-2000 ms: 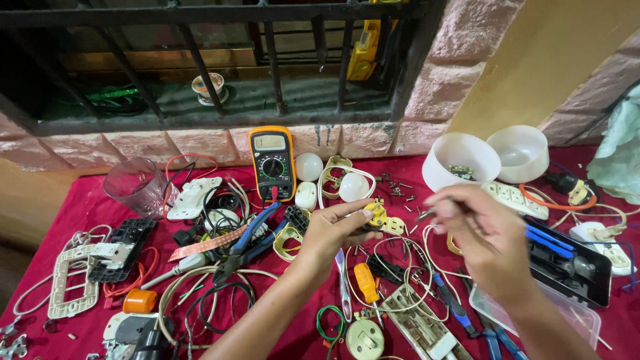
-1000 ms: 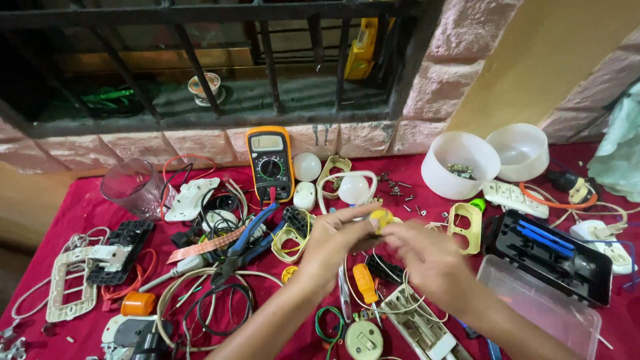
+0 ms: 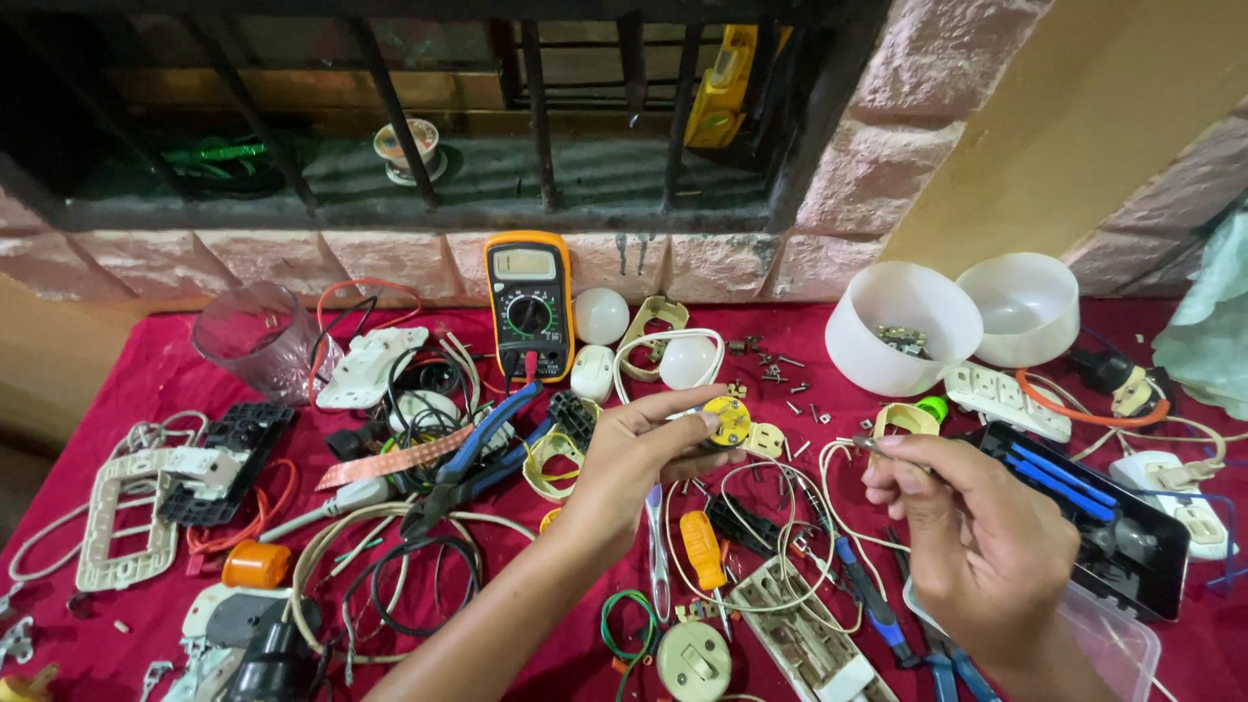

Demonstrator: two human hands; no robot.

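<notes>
In my left hand [image 3: 634,458], near the middle of the table, is a round yellow electrical plug part [image 3: 729,421], its face turned up. A cream fitting piece [image 3: 765,440] lies just beside it. My right hand [image 3: 960,526] pinches a small metal piece [image 3: 866,444] between thumb and fingertips, apart from the yellow part; its exact kind cannot be told. Below the hands lie an orange-handled screwdriver [image 3: 700,546] and a cream socket housing [image 3: 804,624] with thin white wire looped over it. A round cream switch [image 3: 694,659] is at the near edge.
An orange multimeter [image 3: 529,307] leans on the wall behind. White bowls [image 3: 902,327] stand at the back right, one holding metal bits. Blue-handled pliers [image 3: 478,453] rest on tangled wires at left. An open black case [image 3: 1092,526] and a power strip [image 3: 1009,400] lie at right.
My hands were together at the yellow part a second ago. The right hand has since moved right, away from it, with a small metal piece in its fingers.
</notes>
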